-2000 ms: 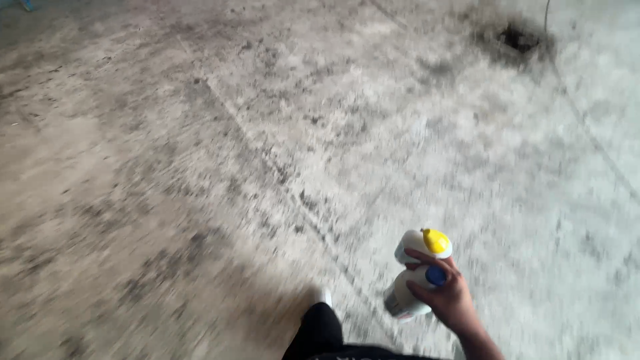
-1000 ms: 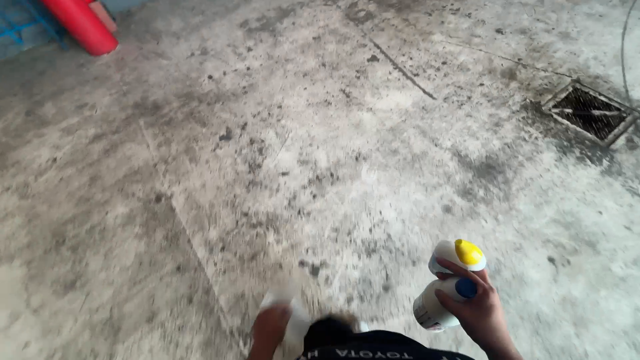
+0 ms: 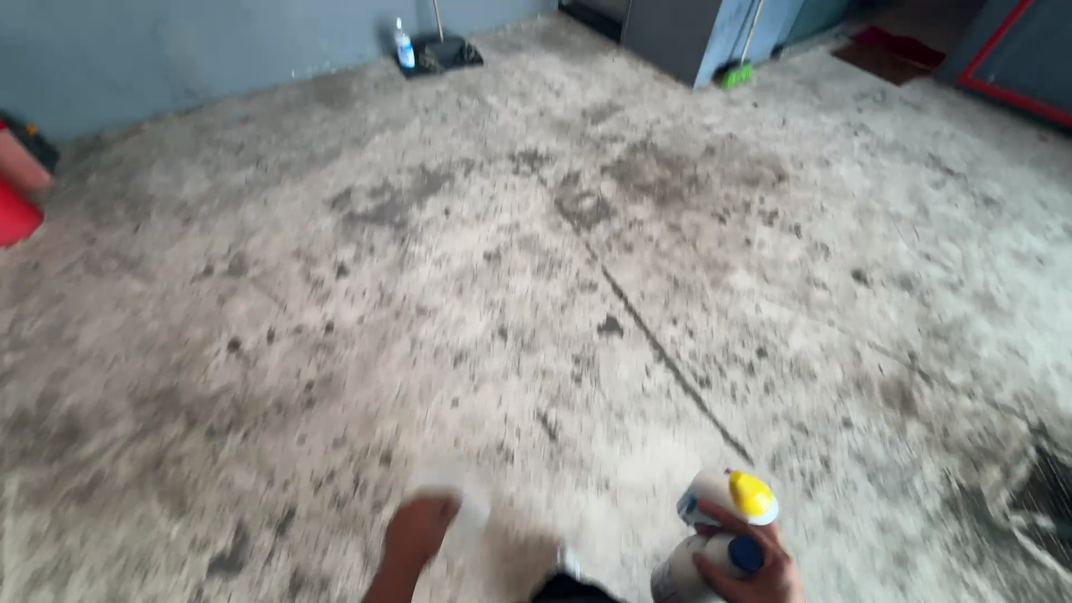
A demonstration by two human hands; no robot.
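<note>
At the lower right, my right hand (image 3: 754,553) grips two pale bottles side by side. One bottle (image 3: 706,494) has a yellow nozzle cap (image 3: 751,494); the other bottle (image 3: 682,574), nearer to me, has a dark blue cap (image 3: 744,553). My left hand (image 3: 425,523) hangs low at centre left over the concrete floor, its fingers curled. A faint, blurred whitish thing lies beside and above its fingers; whether the hand holds it, I cannot tell.
Stained concrete floor (image 3: 502,293) spreads ahead. By the grey wall (image 3: 209,50) a bottle (image 3: 404,46) stands with a black dustpan (image 3: 456,52). A green broom (image 3: 738,75) leans near a corner. Red objects (image 3: 17,205) stand at far left, a floor drain grate (image 3: 1047,494) at lower right.
The view has swung up toward the wall and doorway. My left hand, out of view two seconds ago, now shows at the bottom. My right hand still holds both bottles.
</note>
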